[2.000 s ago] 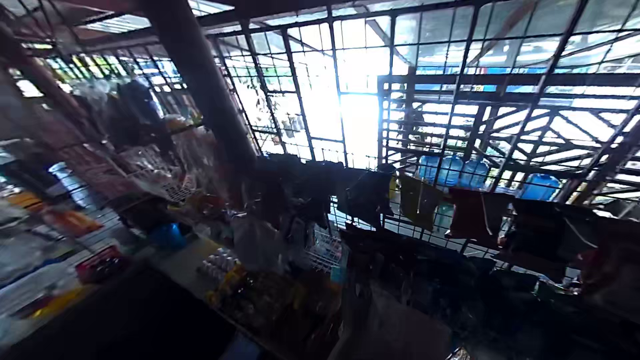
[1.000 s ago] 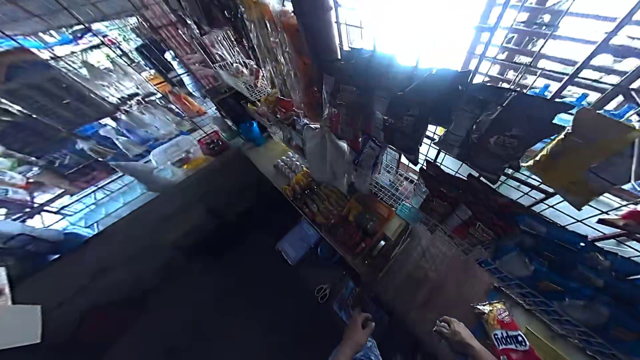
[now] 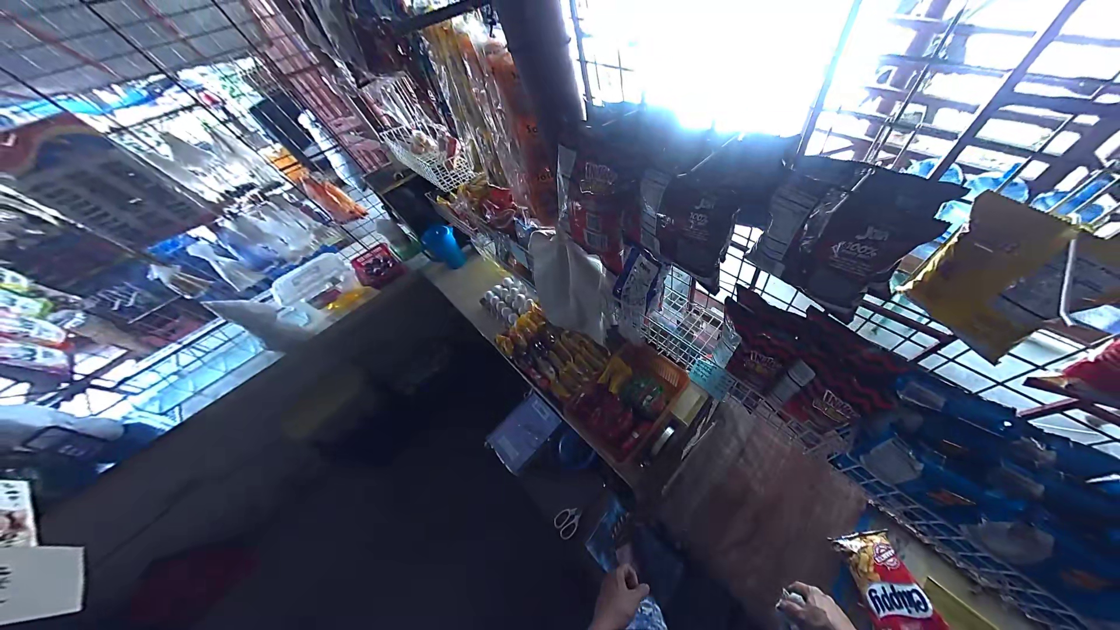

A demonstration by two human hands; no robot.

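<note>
At the bottom edge, my left hand (image 3: 622, 595) has its fingers drawn together in front of dark cloth or bags; whether something is between them cannot be made out. To its right, my right hand (image 3: 812, 605) is curled around a small pale item (image 3: 792, 598) beside the wooden counter top (image 3: 761, 499). A red Chippy snack bag (image 3: 888, 582) lies just right of that hand. Scissors with pale handles (image 3: 567, 523) are up and left of my left hand, near a bluish box (image 3: 523, 433).
An orange basket of packets (image 3: 669, 376), yellow packets (image 3: 556, 354) and a row of eggs (image 3: 507, 302) line the counter. A blue container (image 3: 444, 246) stands farther back. Dark snack packs (image 3: 700, 219) hang on the wire grille. White wire racks (image 3: 687, 328) run along the counter's right side.
The view has swung down and left from the window grille. Both hands, out of sight two seconds ago, appear at the bottom one second ago and are now lower in view.
</note>
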